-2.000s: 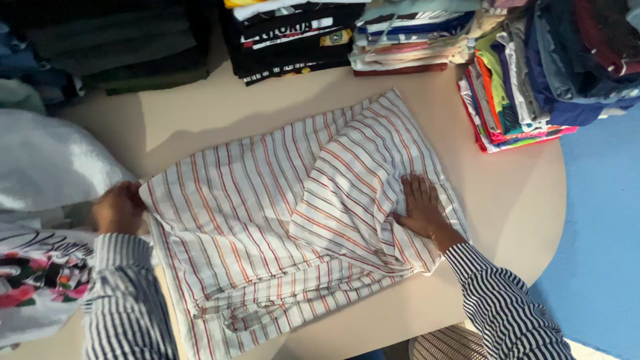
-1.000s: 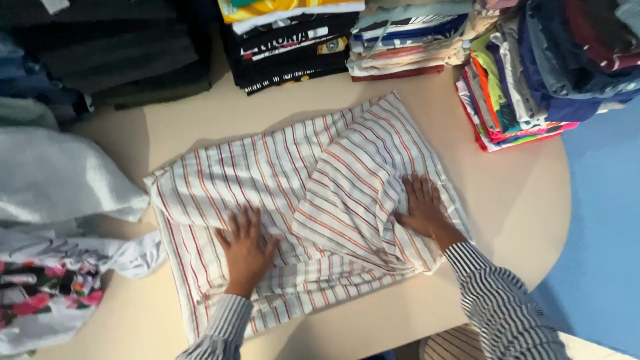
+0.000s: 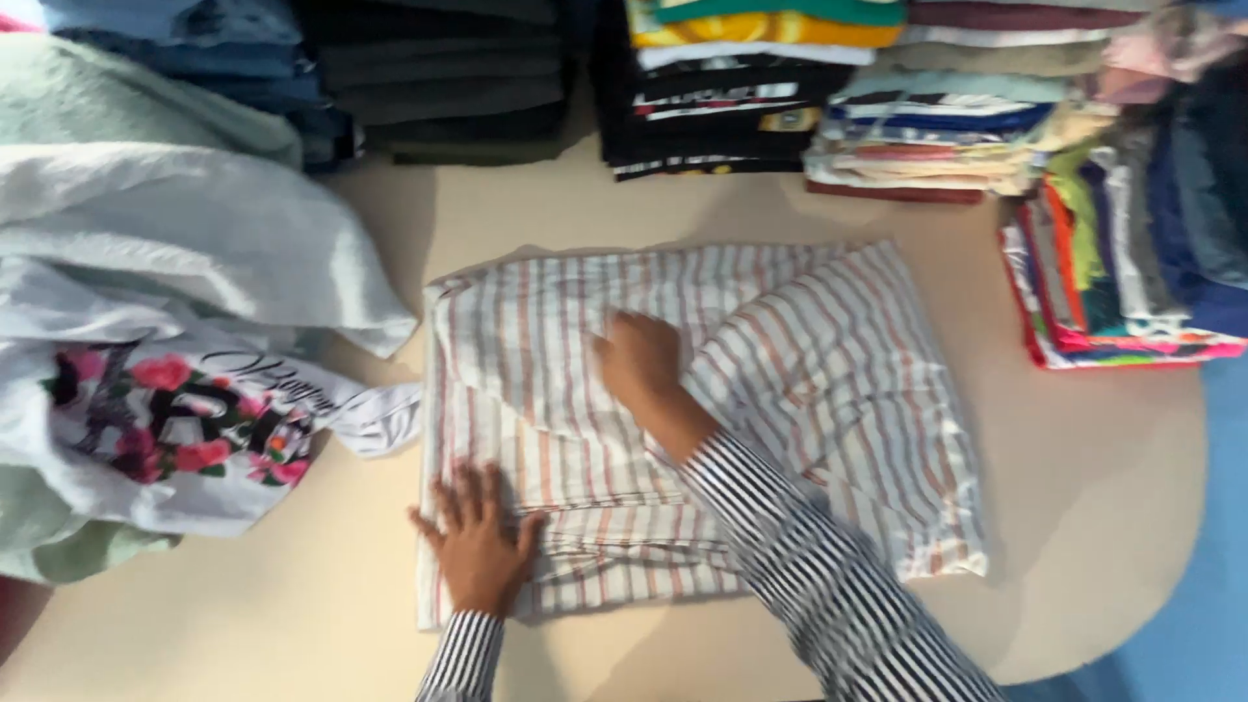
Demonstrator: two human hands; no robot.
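A white cloth garment with reddish and dark stripes [image 3: 585,390] lies folded and somewhat creased on the beige table. My left hand [image 3: 480,546] rests flat with spread fingers on its lower left part, near the left edge. My right hand [image 3: 643,366] is over the upper middle of the cloth, its fingers curled and slightly blurred; whether it pinches any fabric cannot be told. A loose flap with slanting stripes [image 3: 829,341] spreads to the right of that hand, partly under the striped sleeve of my right arm.
On the left lie a pale fleecy cloth [image 3: 195,224] and a white printed garment with flowers [image 3: 185,419]. Along the back stand dark folded clothes [image 3: 448,78], black printed shirts [image 3: 721,107] and light folded clothes [image 3: 916,136]. Colourful folded clothes [image 3: 1102,263] sit at the right, near the rounded table edge [image 3: 1204,429].
My right hand has moved left from the cloth's right part to its upper middle. My left hand, at the upper left corner two seconds ago, is on the lower left part. The view has shifted.
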